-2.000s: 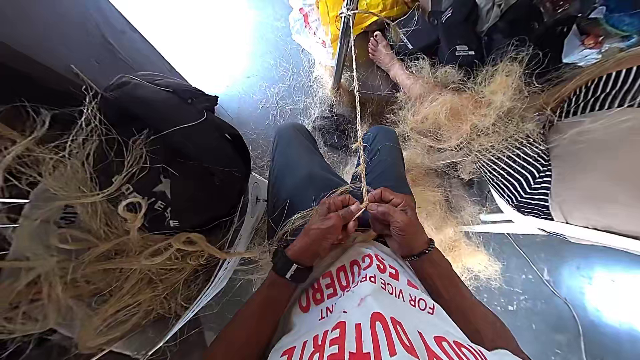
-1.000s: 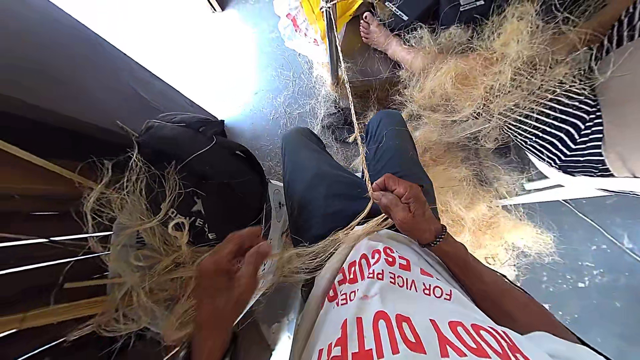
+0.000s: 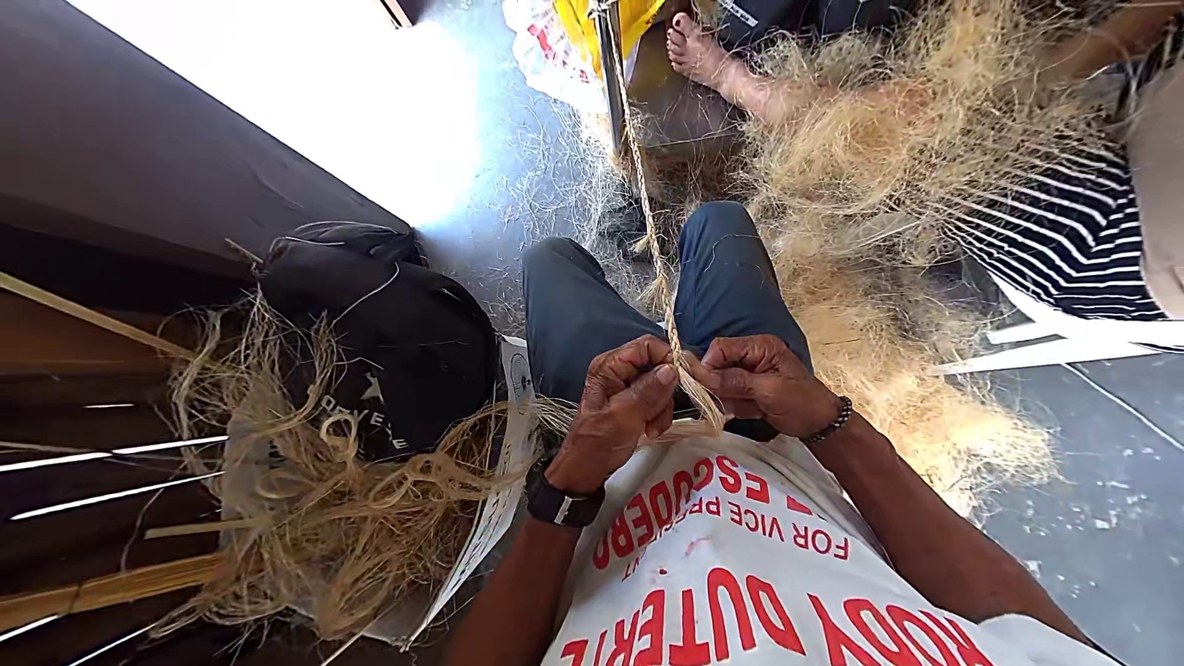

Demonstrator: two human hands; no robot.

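A braided cord of pale plant fibre (image 3: 650, 222) runs from a metal post (image 3: 611, 83) down to my lap, with short tufts sticking out near its lower part. My left hand (image 3: 622, 407), with a black wristwatch, pinches fibre strands at the cord's lower end. On the other side of the cord, my right hand (image 3: 763, 384), wearing a beaded bracelet, pinches strands between thumb and fingers. Loose strand ends (image 3: 705, 404) hang between both hands over my white printed shirt. A heap of long loose fibre (image 3: 342, 527) lies to my left.
A black backpack (image 3: 379, 333) stands behind the left fibre heap. Tangled fibre (image 3: 860, 139) covers the floor and another person's leg at the upper right, near a bare foot (image 3: 694, 51) and striped cloth (image 3: 1064, 231). Yellow and white plastic bags (image 3: 560, 55) are by the post.
My left hand was apart from the cord, over the fibre at left, one second ago; it is back at the cord's end beside my right hand.
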